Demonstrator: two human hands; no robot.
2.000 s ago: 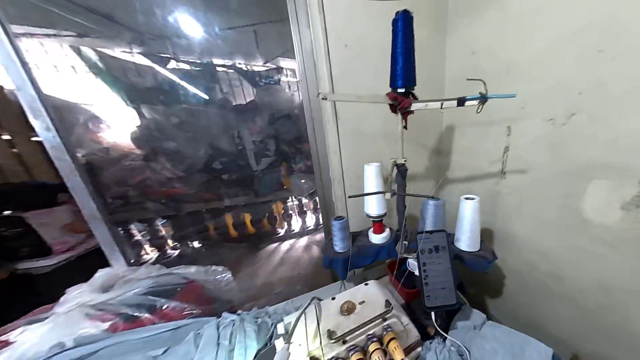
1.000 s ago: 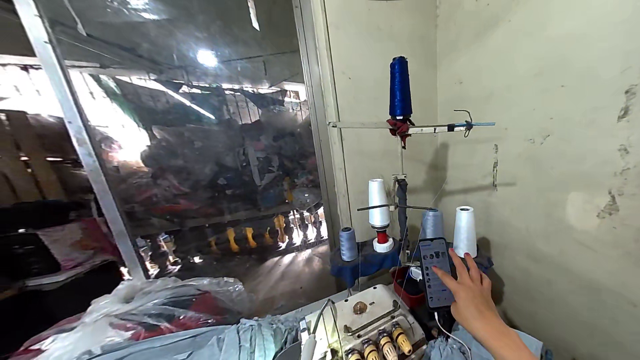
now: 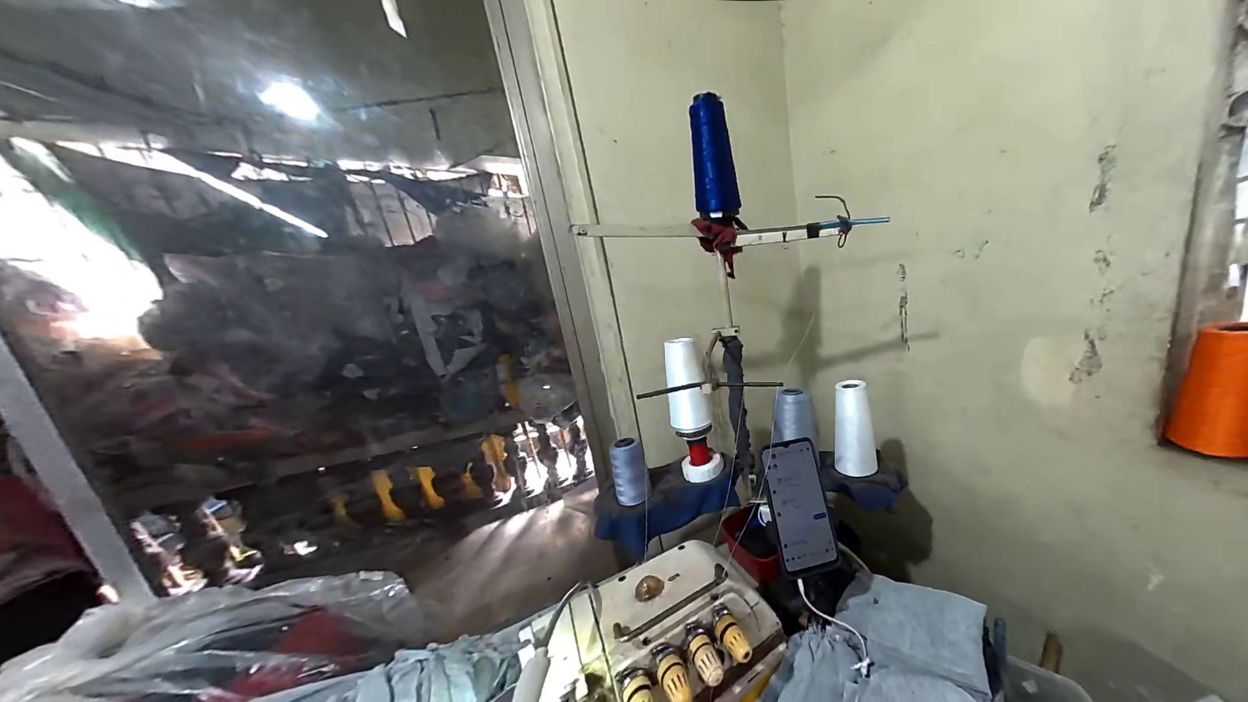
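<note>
Neither of my hands shows in the head view now. A smartphone [image 3: 800, 507] with a lit screen leans upright behind an overlock sewing machine [image 3: 673, 604], and a white cable [image 3: 829, 616] runs down from it. Several tension dials sit on the front of the machine. Behind it a thread stand [image 3: 729, 292] carries a blue thread cone [image 3: 715, 156] at its top. Lower on the stand are a white cone [image 3: 686, 385], a grey-blue cone [image 3: 629, 471], another grey-blue cone [image 3: 795, 415] partly behind the phone, and a white cone [image 3: 855, 429] at the right.
Light blue fabric [image 3: 916, 624] lies right of the machine, and more fabric [image 3: 448, 668] lies to its left beside a clear plastic bag [image 3: 322, 609]. A red container [image 3: 749, 551] stands behind the machine. An orange cone [image 3: 1209, 390] is at the right edge; a glass pane [image 3: 322, 292] fills the left.
One second ago a hand was touching the phone's screen; it is now out of view. The phone's screen content has changed.
</note>
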